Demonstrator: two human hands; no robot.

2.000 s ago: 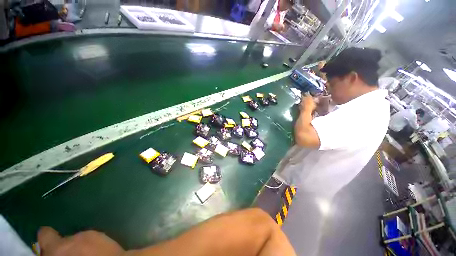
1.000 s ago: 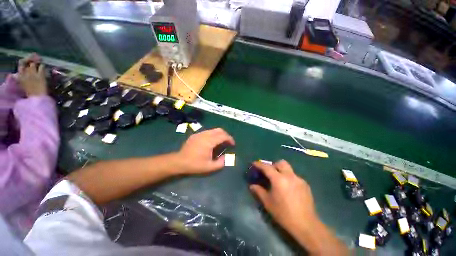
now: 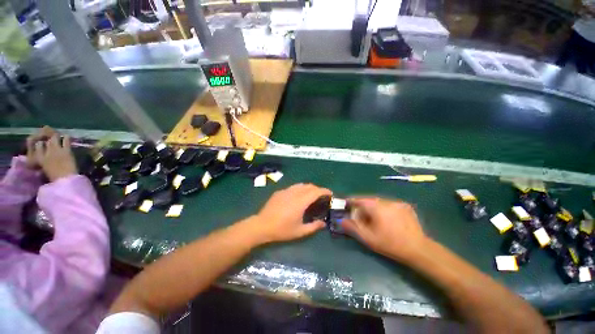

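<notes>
My left hand (image 3: 293,212) holds a black rounded unit (image 3: 318,209) with its fingertips, in the middle near the belt's front edge. A white battery (image 3: 338,204) shows at its right side. My right hand (image 3: 388,225) holds a small dark part (image 3: 338,220) close beside it; blur hides whether the two touch. A probe (image 3: 417,178) with a pale yellow handle lies on the green belt beyond my right hand. One pile of black units (image 3: 189,184) lies to the left, another pile of units with exposed parts (image 3: 520,229) to the right.
A power supply (image 3: 228,88) with red and green digits stands on a wooden board (image 3: 264,91) with black round parts (image 3: 210,128). A person in pink sleeves (image 3: 72,205) works at the left. A metal post (image 3: 98,68) slants at back left. A black-and-orange device (image 3: 390,47) sits beyond the belt.
The view has swung from the right-hand pile to the middle of the belt. Since one second ago, my hands have come together, bringing the black unit and the dark part side by side.
</notes>
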